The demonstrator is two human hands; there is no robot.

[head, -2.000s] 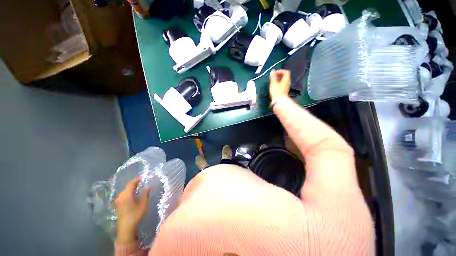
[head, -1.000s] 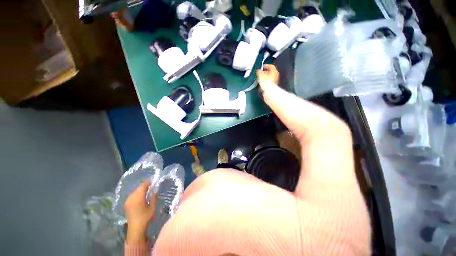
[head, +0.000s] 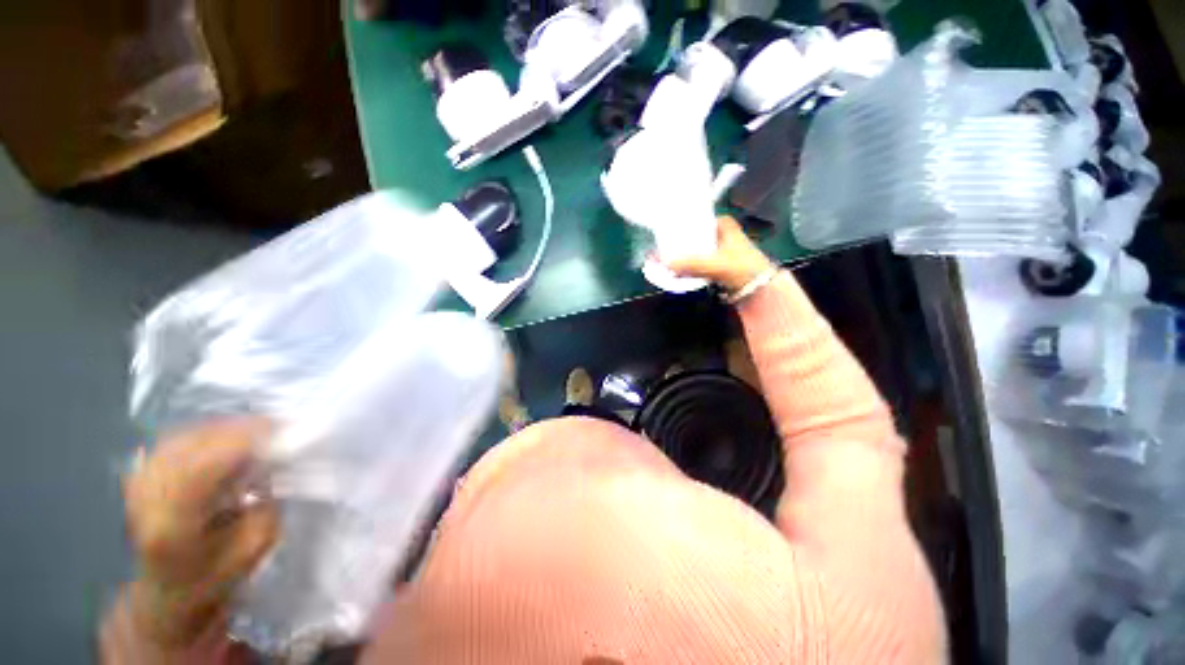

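My left hand (head: 202, 513) is at the lower left, blurred, and grips clear bubble bags (head: 377, 390) that are raised in front of the mat's left corner. My right hand (head: 728, 264) is at the mat's front edge and holds a white security camera (head: 660, 169) by its lower end, blurred and lifted upright over the mat. One more camera (head: 491, 221) lies at the left front, partly hidden behind the bags, with a white cable curving beside it.
Several white and black cameras (head: 472, 101) lie along the back of the green mat (head: 572, 260). A dark cloth (head: 769, 163) and clear bubble bags (head: 994, 182) lie at the right. Bagged cameras (head: 1098, 364) cover the white table at far right. An open carton (head: 111, 78) stands at upper left.
My right hand has taken hold of the front middle camera and lifted it off the mat. My left hand has raised the bubble bags, which now spread over the mat's left corner.
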